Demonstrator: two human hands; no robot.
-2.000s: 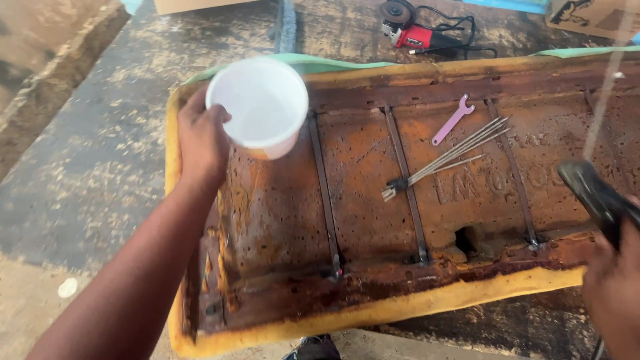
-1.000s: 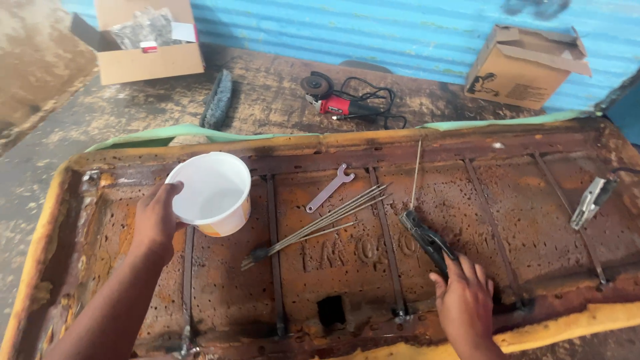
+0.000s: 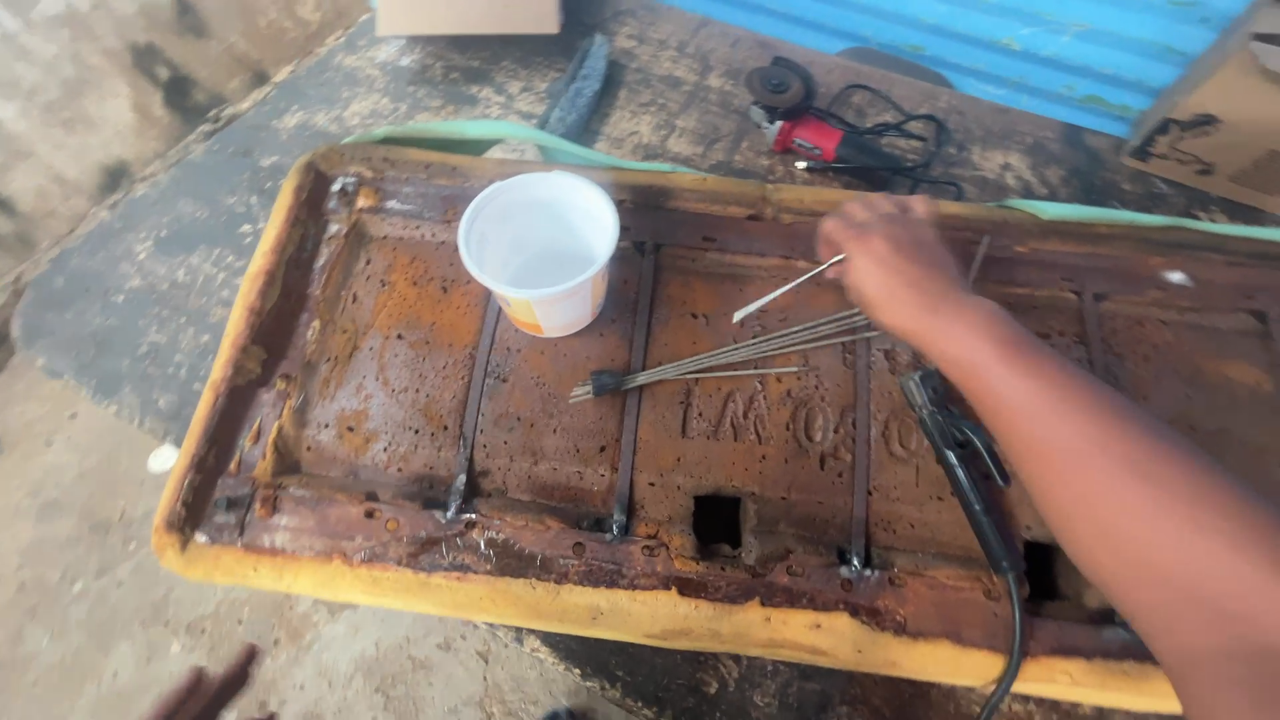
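My right hand (image 3: 890, 260), blurred, pinches one end of a thin pale tool (image 3: 785, 290) that looks like the angle grinder's spanner seen edge-on. Below the tool, several welding electrodes (image 3: 730, 355) lie loosely bundled on a rusty metal panel (image 3: 390, 400) with yellow foam edging. Under my right forearm lies a black welding electrode holder (image 3: 960, 470), its cable running off the bottom; a rod shows beyond the forearm. A white plastic tub (image 3: 540, 245) stands on the panel at upper left. My left hand (image 3: 205, 690), only partly in view at the bottom left, has its fingers apart and holds nothing visible.
A red angle grinder (image 3: 815, 138) with coiled cord lies on the worn tabletop (image 3: 130, 250) behind the panel. Cardboard boxes (image 3: 468, 12) stand at the back left and right. Thin metal bars (image 3: 635, 400) cross the panel, which has square holes (image 3: 717, 523).
My left hand has let go of the tub and moved to the bottom left. My right hand has released the electrode holder, moved to the far side and taken hold of the pale tool.
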